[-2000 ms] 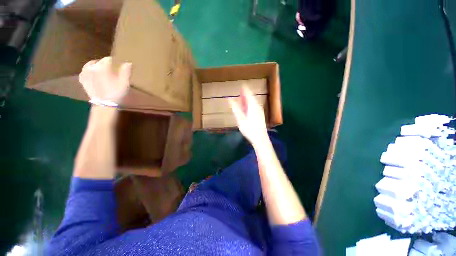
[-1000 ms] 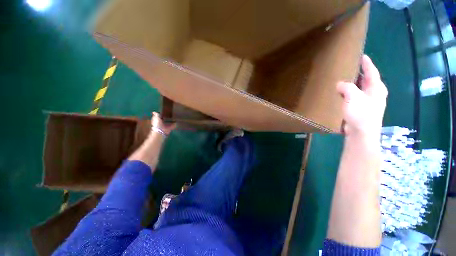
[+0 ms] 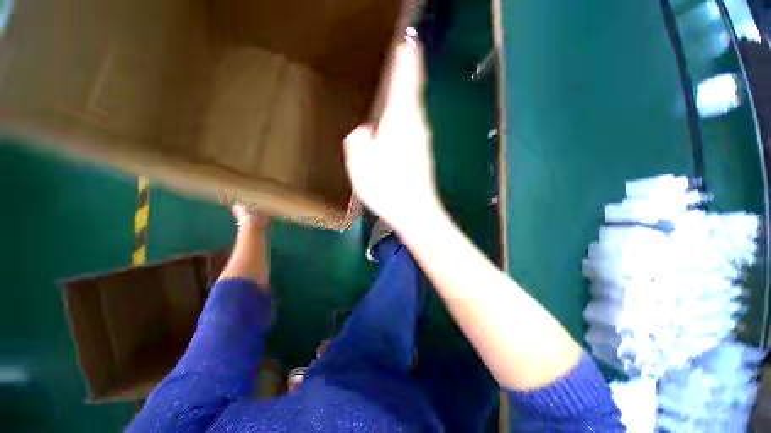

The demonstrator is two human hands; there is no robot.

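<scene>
A large open brown carton (image 3: 254,110) fills the upper left, tilted so that its inside and bottom flaps show. No contents can be made out in it. My right hand (image 3: 393,148) holds its right wall, with the thumb toward the inside and the fingers along the edge, blurred. My left hand (image 3: 248,216) is at the carton's near lower edge. Its fingers are hidden under or behind the carton, so its grip cannot be told.
A smaller open brown box (image 3: 139,326) lies on the green floor at lower left, by yellow-black tape (image 3: 141,221). The green table (image 3: 575,101) runs along the right, with massed white parts (image 3: 668,279) on it. My leg and shoe are below the carton.
The large carton has moved left in the view with my right hand on its right wall. The filled box seen two seconds ago beside the large carton is not visible now.
</scene>
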